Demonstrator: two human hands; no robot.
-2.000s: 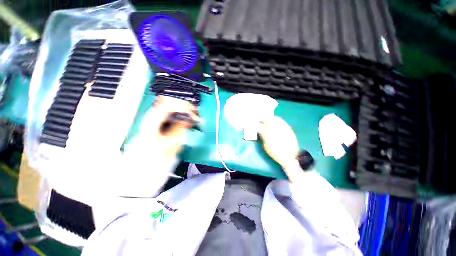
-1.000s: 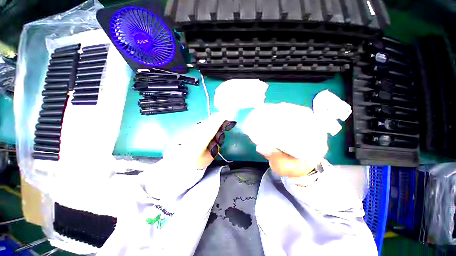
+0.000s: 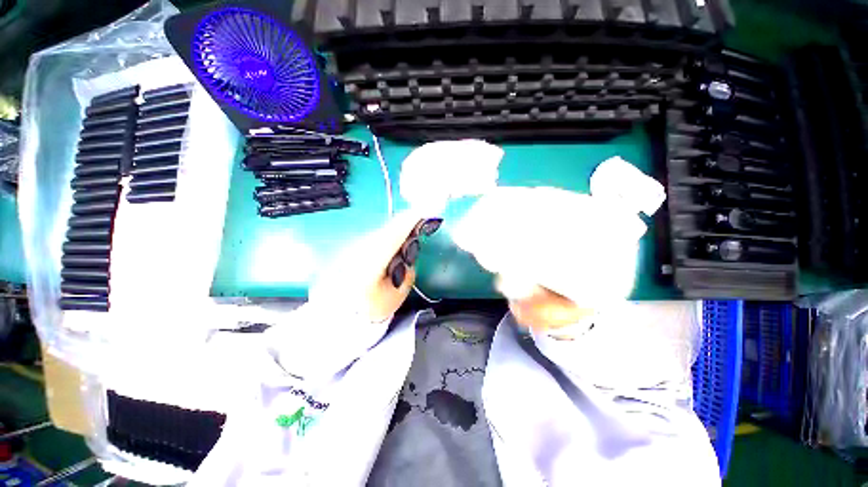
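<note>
My left hand [image 3: 385, 276] is over the front of the green mat, closed around several black tubes [image 3: 411, 252] whose round ends show. My right hand [image 3: 547, 306] is to its right, holding a large crumpled white wiping cloth [image 3: 562, 238]; its fingers are mostly hidden by the cloth. A second white cloth [image 3: 452, 169] lies on the mat beyond the hands, and a third [image 3: 628, 186] lies at the right near the tray. Loose black pieces [image 3: 302, 185] are piled left of the white cord [image 3: 384, 162].
A lined box [image 3: 205, 224] with two columns of black tubes stands at left, another tube row [image 3: 162, 428] below it. A desk fan [image 3: 257, 67] is at upper left. Slotted trays [image 3: 514, 90] stand behind; a part-filled tray [image 3: 728, 278] is at right, with a blue crate [image 3: 719, 380] below.
My left hand has come from the loose pieces to the front middle with tubes in it. My right hand has taken up a cloth. The view has shifted slightly.
</note>
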